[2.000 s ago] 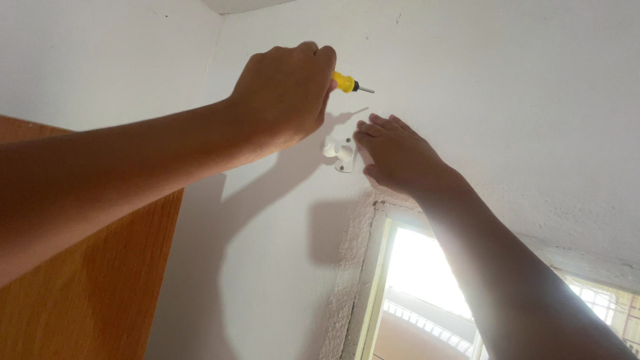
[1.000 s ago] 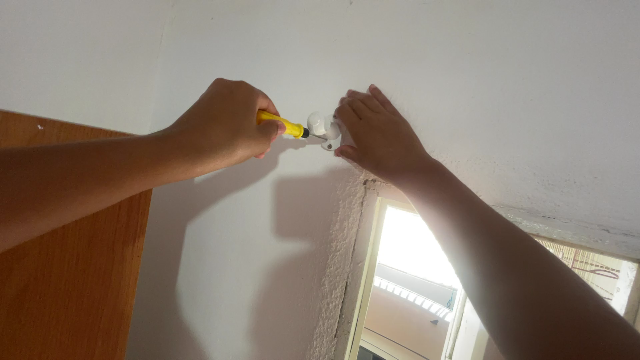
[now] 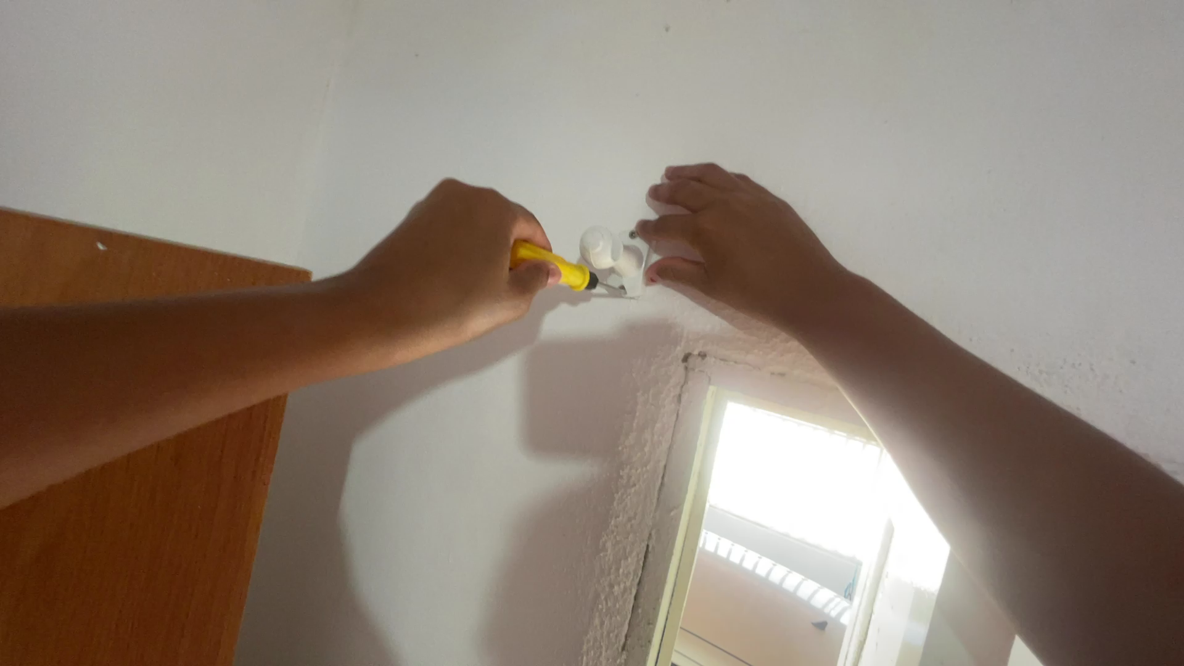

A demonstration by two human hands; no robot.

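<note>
High on a white wall sits a small white plastic bracket [image 3: 631, 265] with a rounded, knob-like end and a dark screw near its top edge. My left hand [image 3: 472, 259] is closed around the yellow handle of a screwdriver [image 3: 555, 267]. The shaft points right, and its tip is at the lower part of the bracket, by a screw there. My right hand [image 3: 731, 231] rests at the bracket's right side, thumb below and fingers above, against its edge. The fingertips partly cover that side.
A brown wooden panel [image 3: 139, 518] stands at the left. Below my right forearm is a bright window with a pale frame [image 3: 689, 527], bordered by rough plaster [image 3: 622, 527]. Shadows of my arms fall on the wall.
Two seconds ago the screwdriver was above the bracket, away from it; it has come down to the bracket's lower part. My right hand has stayed beside the bracket.
</note>
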